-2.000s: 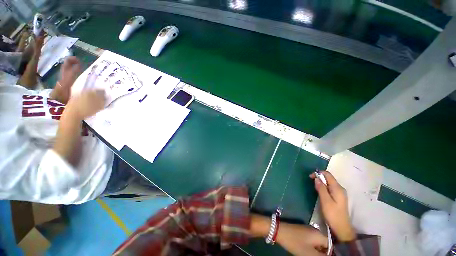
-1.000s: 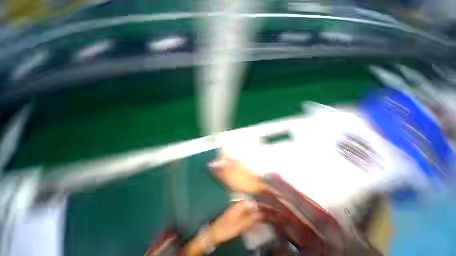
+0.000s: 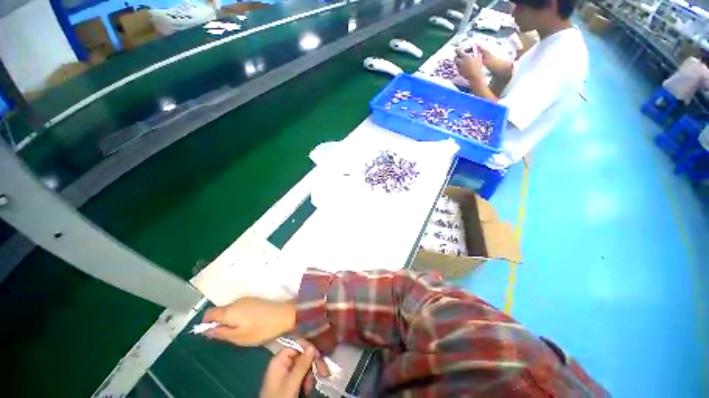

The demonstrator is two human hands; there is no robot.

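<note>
My right hand (image 3: 253, 321) reaches left across the bench corner by the post. Its fingertips pinch a small white connector (image 3: 204, 328). My left hand (image 3: 289, 375) is just below it at the bottom edge, partly cut off, with its fingers closed on a thin white cord (image 3: 315, 368). The cord loops up beside my right wrist and runs down out of the picture. A small white piece shows by the left fingers; its type is unclear.
Small metal parts (image 3: 391, 172) lie heaped on the pale board (image 3: 350, 225). Beyond are a blue parts bin (image 3: 381, 111), a person in white (image 3: 556, 74) and white units (image 3: 382, 66) on the green belt. An open carton (image 3: 497, 233) stands below; a metal post (image 3: 93, 241) rises left.
The view has swung right, from the papers and left neighbour to the parts heap, bin and right neighbour. The right hand still pinches the connector; the left hand stays close to it.
</note>
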